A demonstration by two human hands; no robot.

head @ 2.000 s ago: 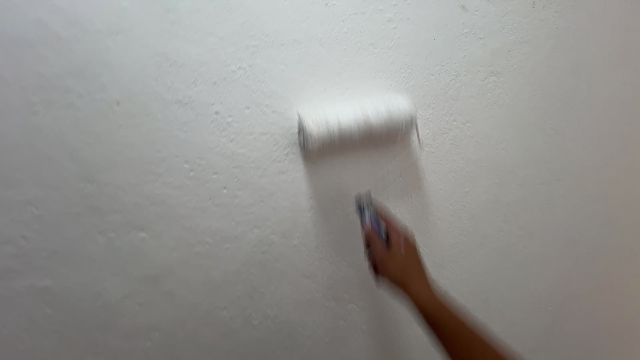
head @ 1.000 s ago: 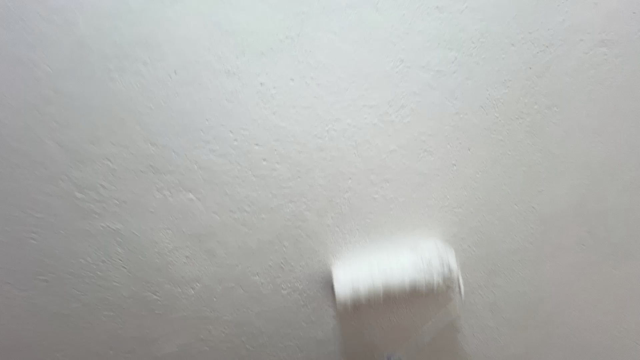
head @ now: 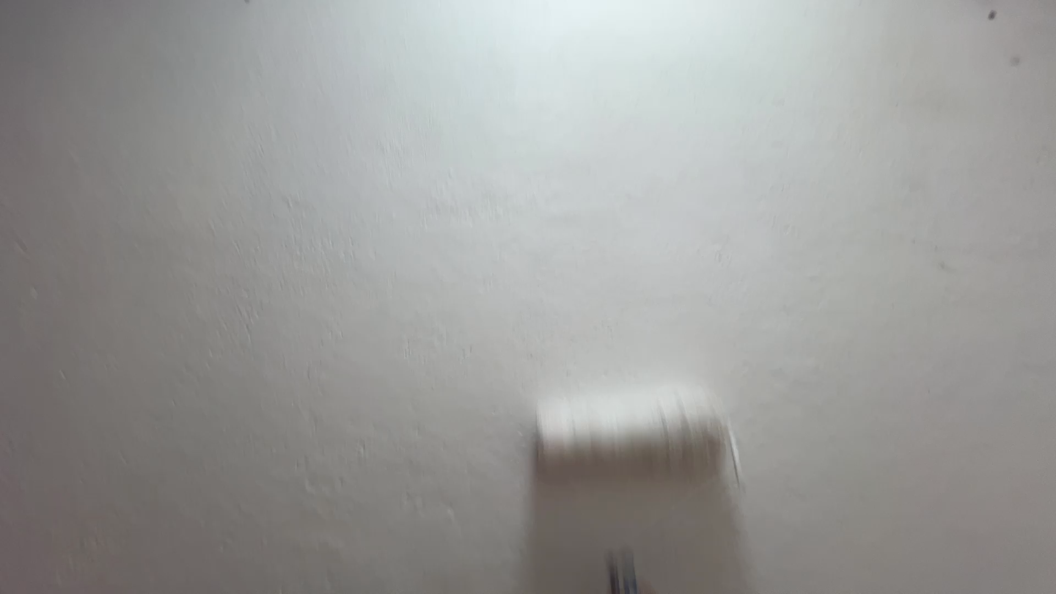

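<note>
A white paint roller lies against the white wall, right of centre in the lower part of the head view, blurred by motion. Its wire frame shows as a thin curve at the right end of the cover. The top of the roller's handle just enters at the bottom edge. Beside it is a small blurred patch that may be a fingertip; the rest of the hand on the handle is out of view. My left hand does not appear.
The rough, pitted white wall fills the view, brighter along the top. A few small dark spots mark it at the upper right. The roller casts a shadow below itself.
Two seconds ago my right hand was in view, holding the handle with the roller higher in the picture. The roller now sits lower in the view, and the hand has dropped out at the bottom.
</note>
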